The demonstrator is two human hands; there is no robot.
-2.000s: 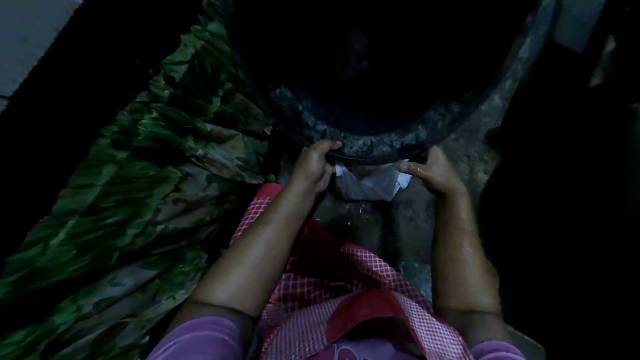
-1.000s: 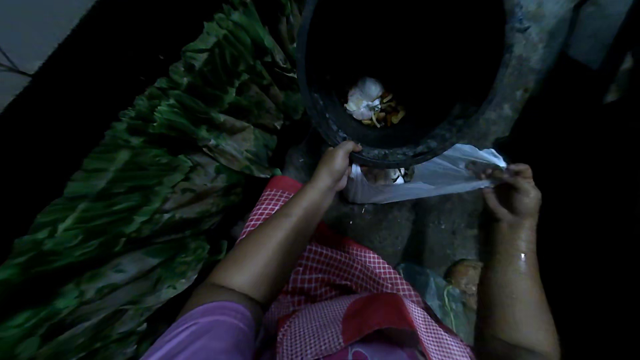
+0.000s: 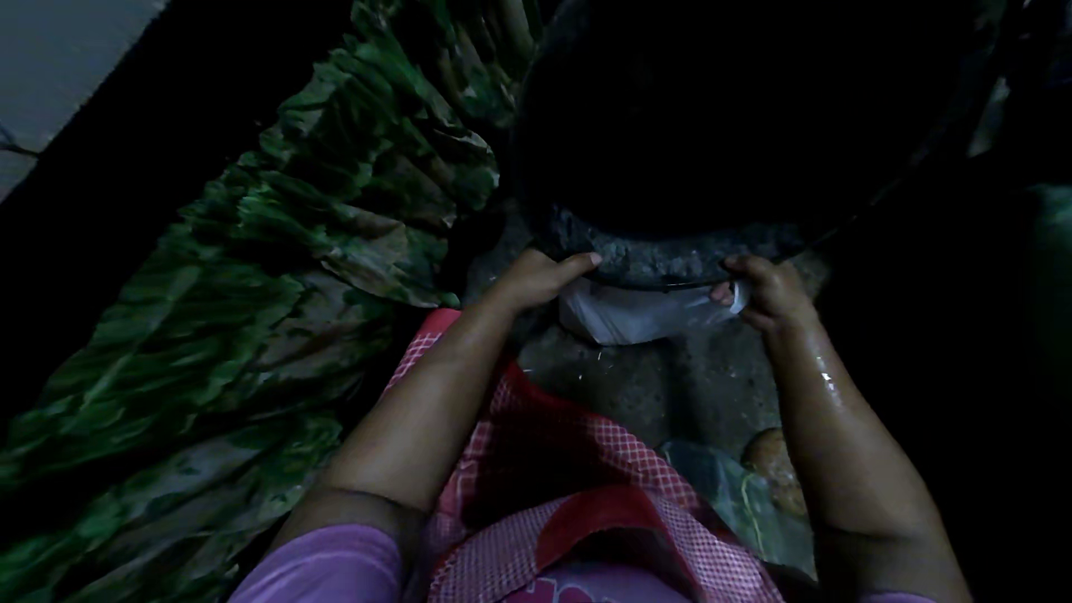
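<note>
A large black round container (image 3: 662,260) with a worn rim fills the upper middle, its inside too dark to make out. My left hand (image 3: 548,278) grips the near rim on its left side, thumb on top. On the right side, my right hand (image 3: 770,289) has its thumb on the same rim and fingers at the edge of a whitish plastic bag (image 3: 624,316). The bag hangs just below the rim, between both hands. What the bag holds cannot be seen, and my left fingers are partly hidden under the rim.
Large green leaves (image 3: 193,301) lie heaped along the left. On the wet-looking floor (image 3: 636,377), a greenish plastic bag (image 3: 737,494) and a round brown object (image 3: 775,469) are near my right forearm. A red checked apron (image 3: 502,435) covers my lap.
My right hand has moved left from the outstretched bag onto the container rim. The container's opening has tilted, and the whitish and yellowish scraps seen inside earlier are no longer visible.
</note>
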